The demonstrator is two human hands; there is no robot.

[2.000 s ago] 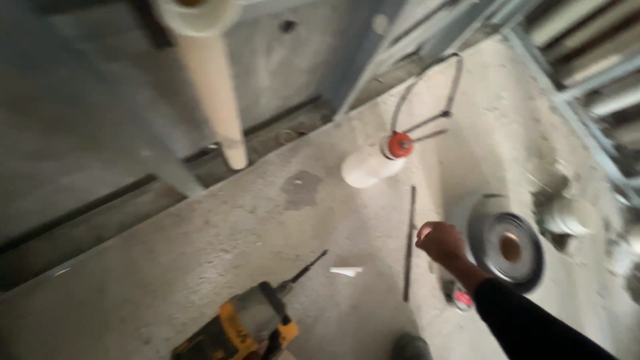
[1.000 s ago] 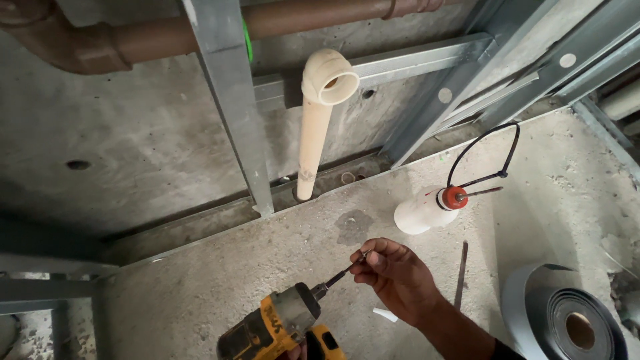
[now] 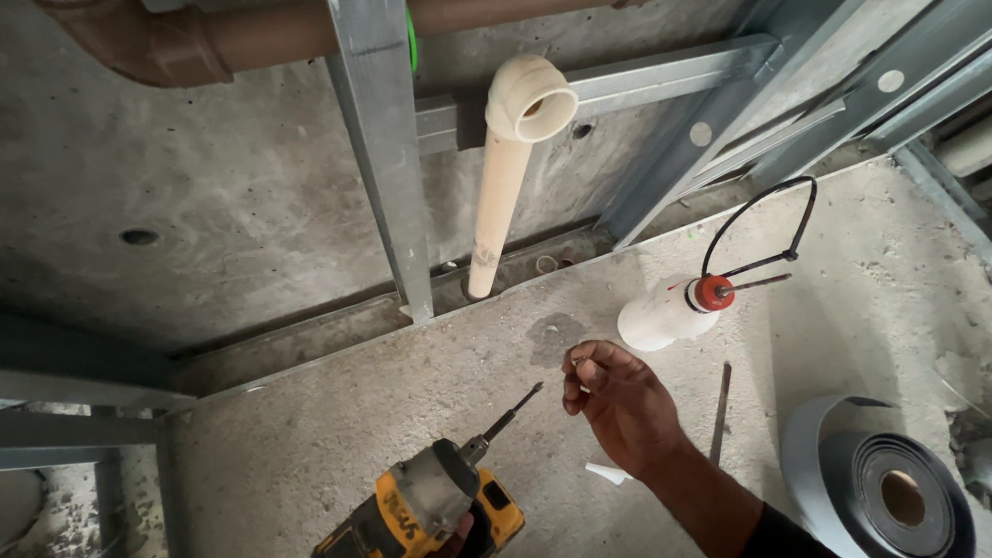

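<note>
A yellow and black cordless impact driver is held at the bottom centre, with a long screwdriver bit in its chuck pointing up and right. Only a few fingers of my left hand show, wrapped around the driver's grip. Just right of the bit's tip, my right hand pinches a small metal piece, perhaps a screw, between thumb and forefinger; it does not touch the bit. Above and right of that hand, a white plastic bottle with a red cap and black loop leans on the concrete floor.
A beige plastic pipe with an elbow rises near the wall, between galvanized steel studs. A brown pipe crosses above. On the floor lie a thin metal bar, a white scrap and a roll of grey strip material.
My right hand moved from beside the grey roll to the bit's tip, then slightly away from it. The impact driver stays in my left hand. The view has shifted.
</note>
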